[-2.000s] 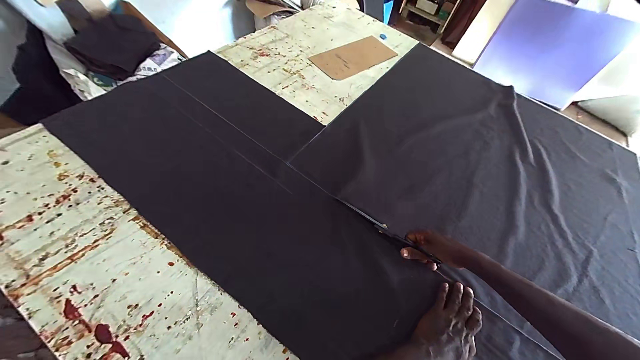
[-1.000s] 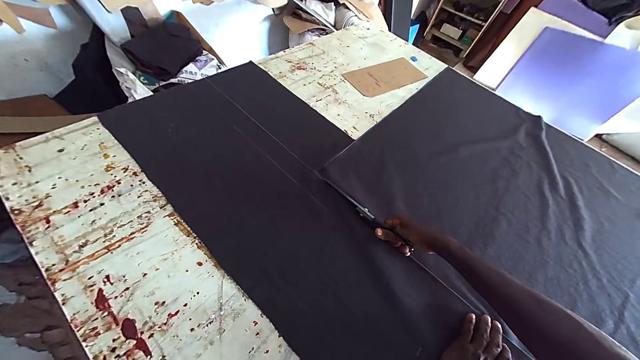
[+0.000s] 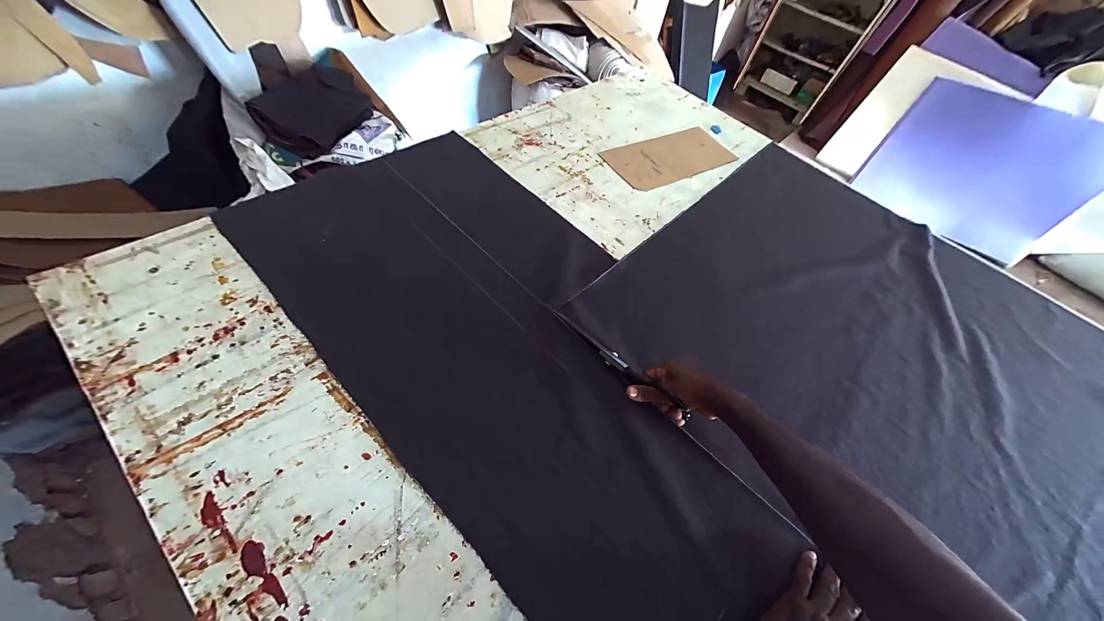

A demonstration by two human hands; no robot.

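Dark cloth (image 3: 483,379) lies over the table, with a chalk-like straight line along its left part. My right hand (image 3: 677,392) is closed on the handles of a pair of scissors (image 3: 617,360), whose blades point up and left into the cloth where its left part meets the wide right part. A cut edge runs from the scissors down toward my left hand (image 3: 815,591). That hand rests on the cloth at the bottom edge of the view, fingers spread a little and partly cut off by the frame.
The paint-stained table (image 3: 285,483) shows at the left. On its far part lies a brown card (image 3: 668,158) with writing. Folded dark fabric (image 3: 310,108) sits beyond the far left edge. Purple sheets (image 3: 983,164) lie beyond the right edge, and a shelf (image 3: 802,56) stands behind.
My right hand and the scissors have moved up along the cloth, toward the inner corner of the far gap. The view has shifted.
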